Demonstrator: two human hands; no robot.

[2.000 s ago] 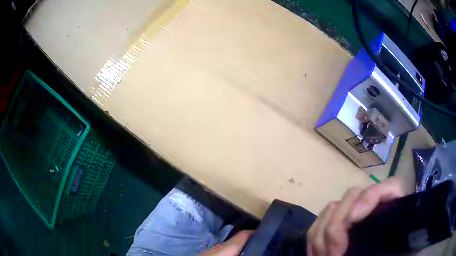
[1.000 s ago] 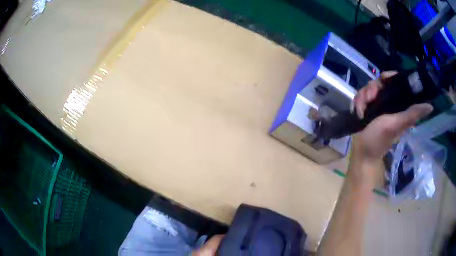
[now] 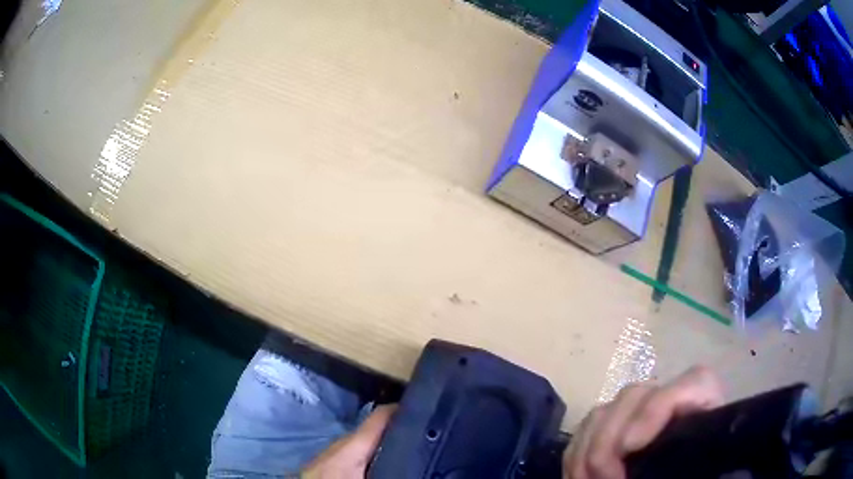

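A black base underside (image 3: pixel 468 412) with cut corners, a rounded recess and small screw holes is at the lower middle, at the bench edge. My left hand (image 3: pixel 351 454) holds it at its left side and is partly cut off by the lower edge. My right hand (image 3: pixel 645 421) is wrapped around a thick black electric screwdriver (image 3: pixel 725 435) at the lower right, beside the base. The screwdriver's tip is not visible. The silver and blue screw feeder (image 3: pixel 599 131) stands at the upper right, with its metal pick-up block (image 3: pixel 606 168) on the front.
A clear plastic bag (image 3: pixel 804 257) with dark parts lies right of the feeder. Green tape (image 3: pixel 675 294) marks the tan cardboard bench (image 3: pixel 318 168). A green crate (image 3: pixel 93 318) stands low at the left. Black cables run at the upper right.
My right hand with the screwdriver has moved from the feeder's pick-up block down to beside the base. The base's recessed side now shows more. The view has shifted, so the feeder sits higher.
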